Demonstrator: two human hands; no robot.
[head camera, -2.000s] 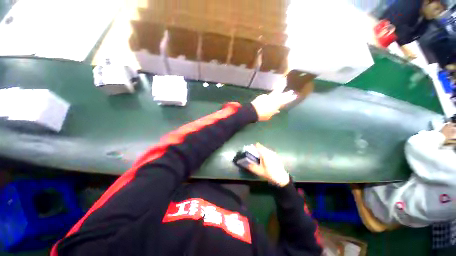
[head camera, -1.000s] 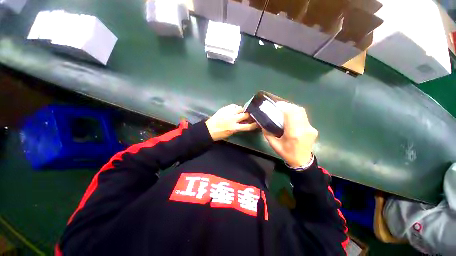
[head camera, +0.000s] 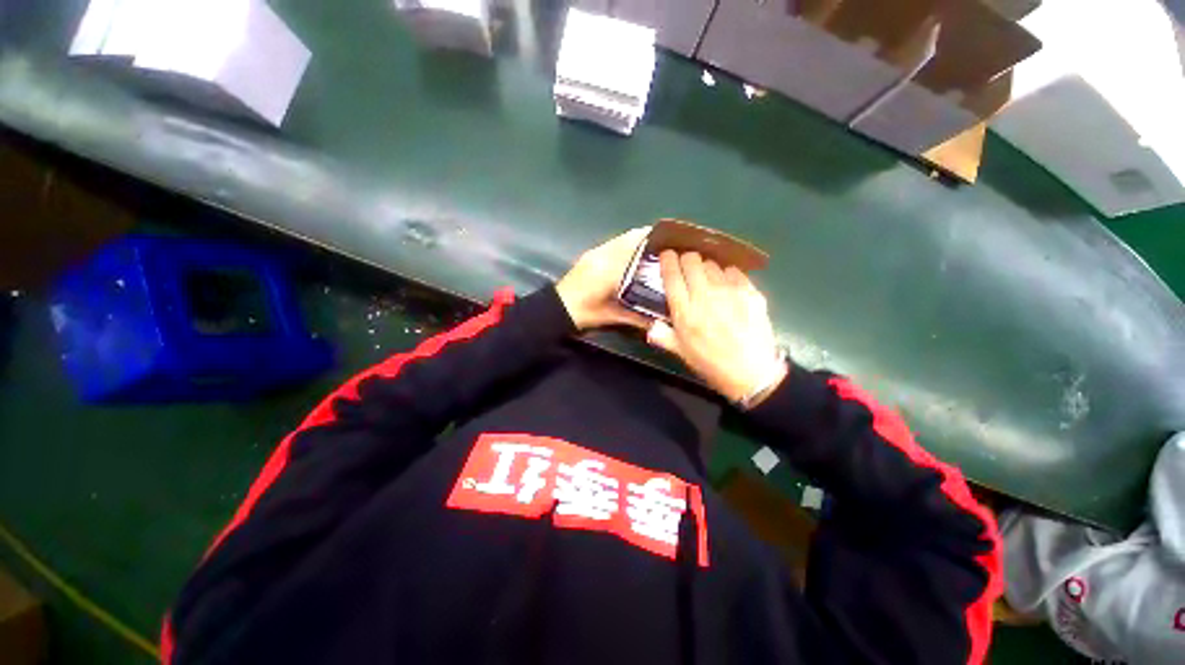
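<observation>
My left hand (head camera: 602, 279) holds a small open carton (head camera: 707, 243) at the bench's front edge, its brown flap standing up on the far side. A dark product (head camera: 646, 282) with a pale face sits in the carton's opening. My right hand (head camera: 717, 318) lies over the opening with its fingers on the product and the flap's inner side. Its fingertips are partly hidden inside the carton. The carton's lower part is hidden by my hands.
A leaflet stack (head camera: 606, 72) stands beyond my hands, with a white pile (head camera: 448, 24) left of it. White closed cartons (head camera: 208, 52) are far left. Open cartons (head camera: 832, 59) and a large white box (head camera: 1105, 117) are at the back right. A person's grey sleeve (head camera: 1105, 585) shows lower right.
My left hand took a carton from the rows and brought it to the front edge. My right hand brought the product over; it now sits in the carton, no longer gripped above it.
</observation>
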